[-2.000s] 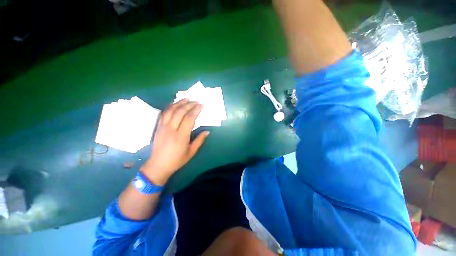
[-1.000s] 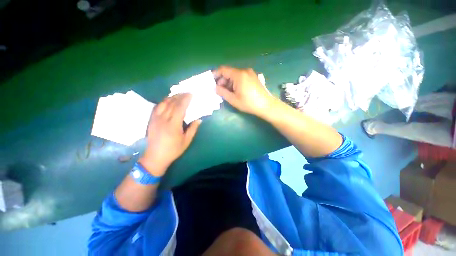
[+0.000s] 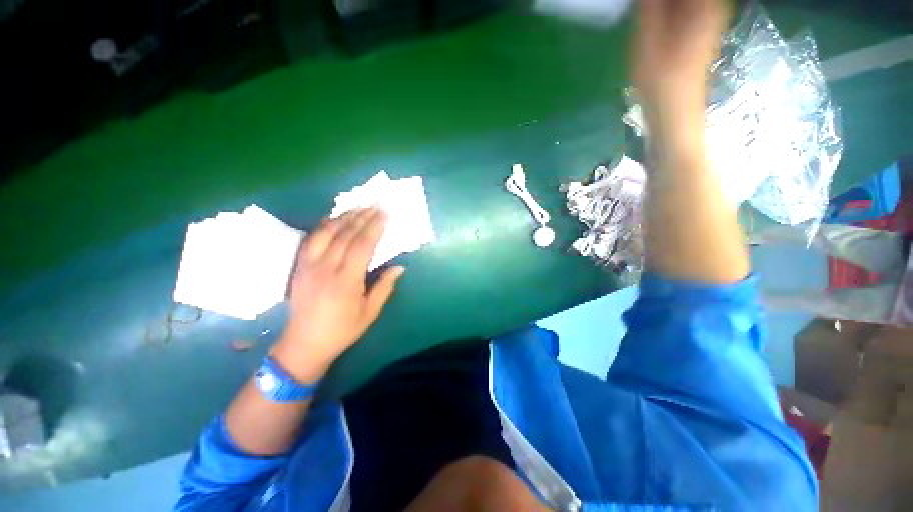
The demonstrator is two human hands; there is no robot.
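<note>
My left hand (image 3: pixel 335 285) lies palm down with its fingertips on the right stack of fanned white leaflets (image 3: pixel 405 220), thumb apart. Another fanned white stack (image 3: pixel 237 262) lies just left of it. My right hand (image 3: pixel 681 45) is blurred at the top edge, partly cut off, with a blurred white leaflet (image 3: pixel 584 8) at its fingers. One white cable bundle (image 3: pixel 529 207) with a round end lies alone on the green table. A tangled heap of white cables (image 3: pixel 609 212) lies right of it, partly behind my right forearm.
A shiny clear bag (image 3: pixel 776 140) with white contents lies at the right. Thin tan loops (image 3: pixel 180 322) and a small brown scrap (image 3: pixel 241 344) lie below the left stack. White angular pieces (image 3: pixel 20 425) sit far left. Brown cartons (image 3: pixel 836 360) stand at lower right.
My right hand has left the right stack and moved up and right to the top edge, a white leaflet beside its fingers. The single cable is uncovered. My left hand stays on the stack.
</note>
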